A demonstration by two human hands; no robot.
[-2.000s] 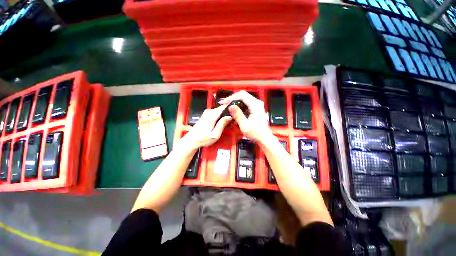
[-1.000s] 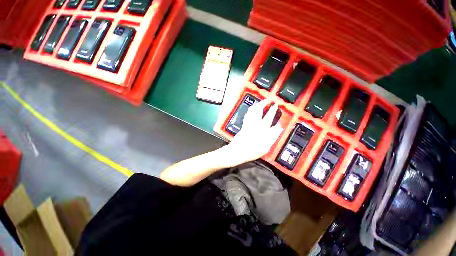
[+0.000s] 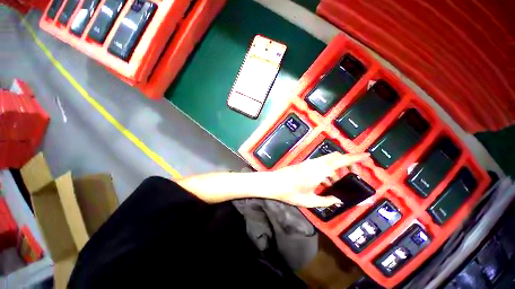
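Observation:
A red foam tray [image 3: 323,120] with two rows of pockets lies slanted in front of me. My left hand [image 3: 308,179] is over its near row, thumb and fingers spread around a dark glossy slab [image 3: 354,192] in the middle pocket; whether it grips the slab is unclear. The pocket to its left is partly hidden by the hand. A covered phone [image 3: 282,139] lies in the near row's left pocket. Two open-back phones with pale labels, one of them here [image 3: 372,226], lie to the right. The far row holds dark glossy panels [image 3: 368,108]. My right hand is out of view.
A lit smartphone [image 3: 257,76] lies on the green mat [image 3: 212,62]. Another red tray [image 3: 148,72] with covered phones is upper left. Red foam trays [image 3: 418,51] are stacked behind. Black blister trays [image 3: 490,265] are lower right. An open cardboard box [image 3: 69,209] stands at lower left.
The view has turned and moved closer to the tray. My left hand has moved right from the second near pocket to the middle one, where a dark surface replaces the pale-labelled one.

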